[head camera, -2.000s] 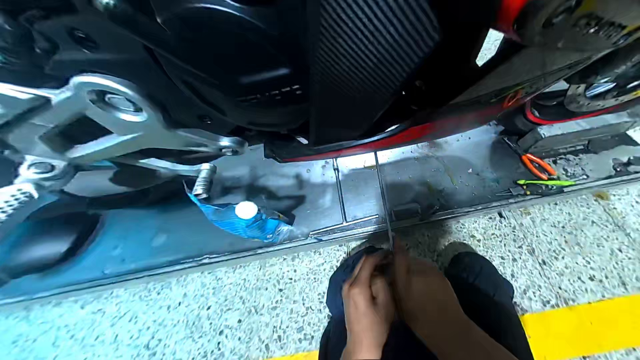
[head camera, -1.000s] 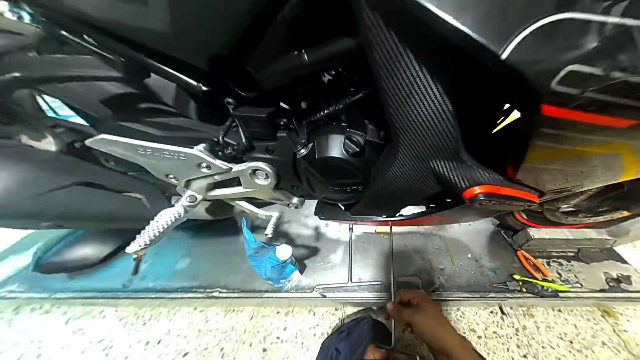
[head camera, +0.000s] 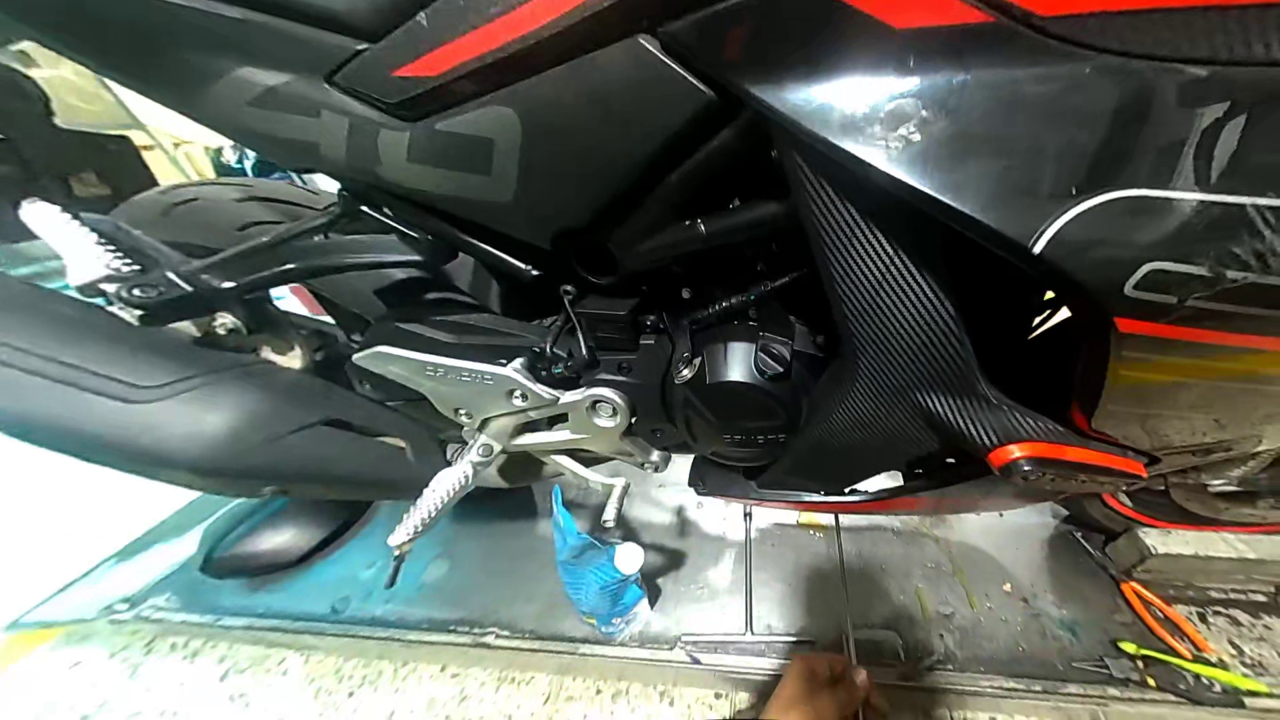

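At the bottom edge, my left hand [head camera: 818, 686] is closed around the lower part of a thin metal rod [head camera: 842, 575], whose upper end reaches the red lower edge of the motorcycle fairing [head camera: 880, 410]. I cannot see my right hand. Just left of the held rod, a T-handle tool [head camera: 748, 575] lies on the grey metal platform [head camera: 690, 540], its crossbar toward me. Farther left is a crumpled blue bag [head camera: 590, 575] with a round white object [head camera: 628, 558] against it. The motorcycle's round black engine cover [head camera: 745, 395] shows above.
Orange-handled pliers [head camera: 1160, 615] and a tool with green handles [head camera: 1190, 668] lie at the lower right. The silver footpeg [head camera: 435, 505] and gear lever [head camera: 612, 500] stick out over the platform. A raised platform edge [head camera: 450, 640] borders the speckled floor [head camera: 300, 685].
The view has tilted up, showing more of the motorcycle. Both hands were together near the rod at first; then my right hand was on it. Now my left hand holds it and the right is out of view.
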